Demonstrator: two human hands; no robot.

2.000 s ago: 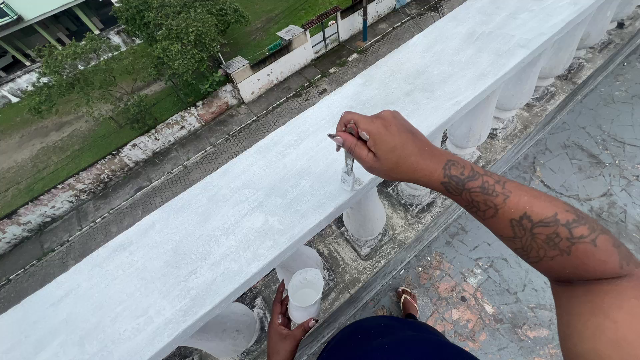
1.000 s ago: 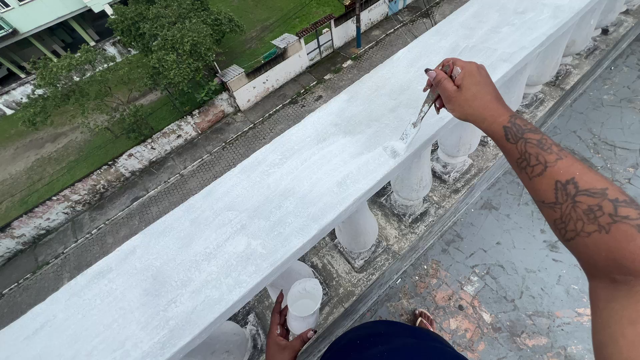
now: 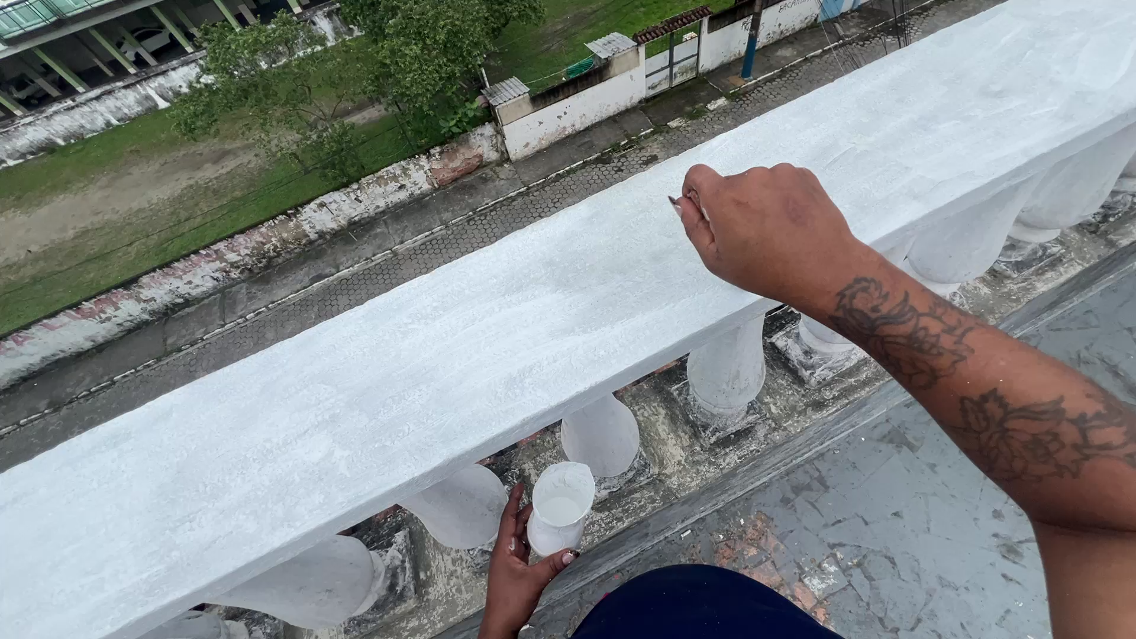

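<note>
A white handrail (image 3: 461,328) of a balustrade crosses the head view diagonally. My right hand (image 3: 763,231) is curled over it at right of centre, its back to the camera; the paintbrush seen earlier in it is almost wholly hidden behind the fingers now. Low in the view, my left hand (image 3: 524,555) holds a white plastic cup (image 3: 561,506) from its left side, fingers and thumb around it. White liquid shows inside the cup, which is beside the balusters, below the rail's near edge.
White balusters (image 3: 726,368) stand on a weathered ledge (image 3: 674,479) under the rail. The worn grey floor (image 3: 896,532) lies at lower right. Beyond the rail, far below, are a paved street (image 3: 355,288), a low wall (image 3: 577,115) and trees (image 3: 408,53).
The right hand has moved along the rail, first up and right, then back left, and its brush has gone out of sight behind the fingers. The left hand still holds the cup.
</note>
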